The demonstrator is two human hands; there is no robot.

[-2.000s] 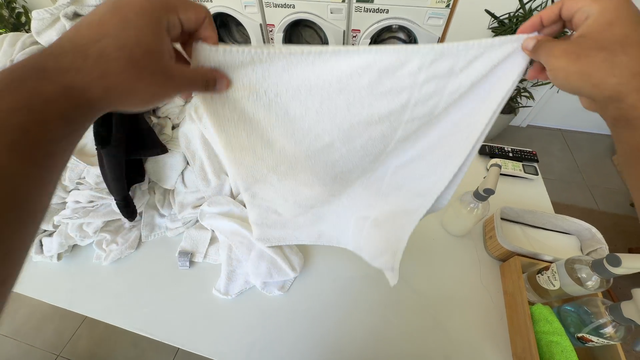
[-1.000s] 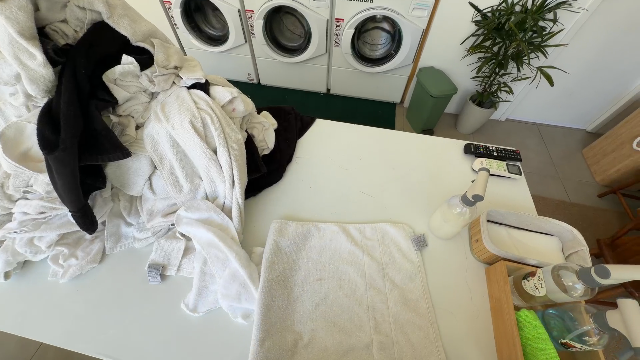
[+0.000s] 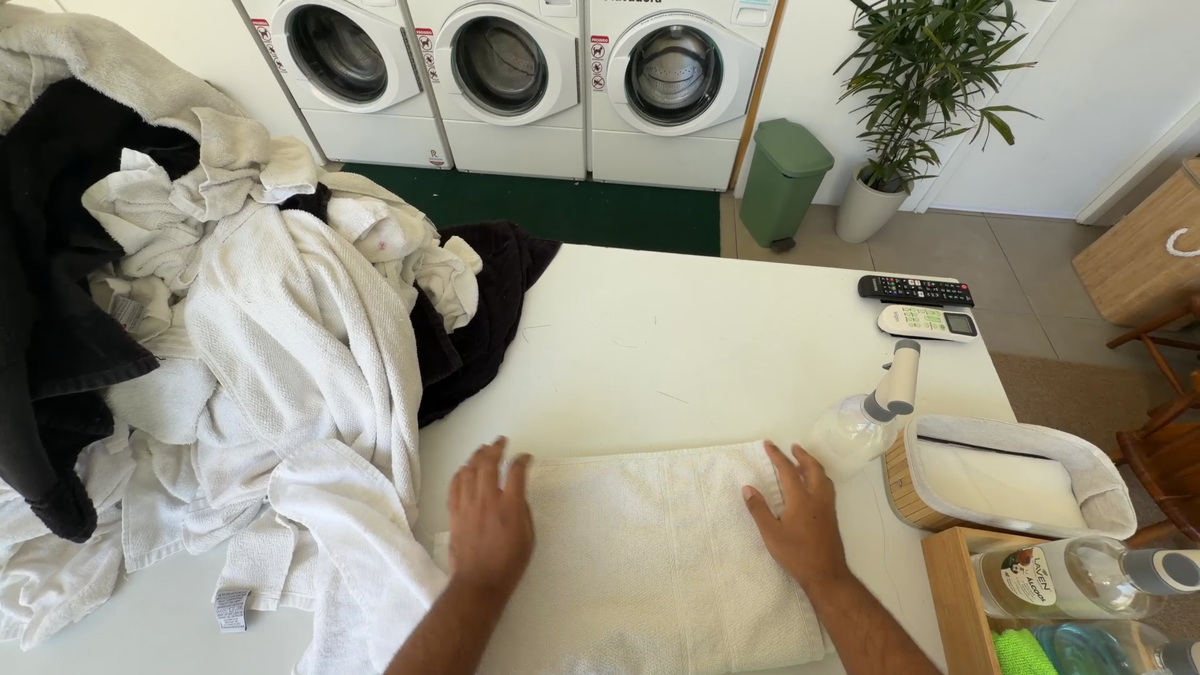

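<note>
A white terry towel (image 3: 647,562) lies flat on the white table in front of me, its far edge straight and its near end cut off by the view. My left hand (image 3: 492,516) is at the towel's left edge, fingers apart. At the right edge, my right hand (image 3: 797,511) rests with its fingertips near the far corner, also spread. Neither hand grips anything. To the left rises a heap of crumpled white towels (image 3: 300,319) with black cloths (image 3: 56,244) among them; one white piece with a tag reaches close to my left hand.
Right of the towel stand a spray bottle (image 3: 848,431), a lined basket (image 3: 900,483) and a wooden box (image 3: 947,600) with bottles and a green cloth (image 3: 1022,652). Two remote controls (image 3: 914,291) lie near the far right corner. Washing machines (image 3: 516,141) stand beyond the table.
Two seconds ago both hands held a white towel up by its top corners. A second ago a towel lay on the table with no hands in view; now both hands are at its sides.
</note>
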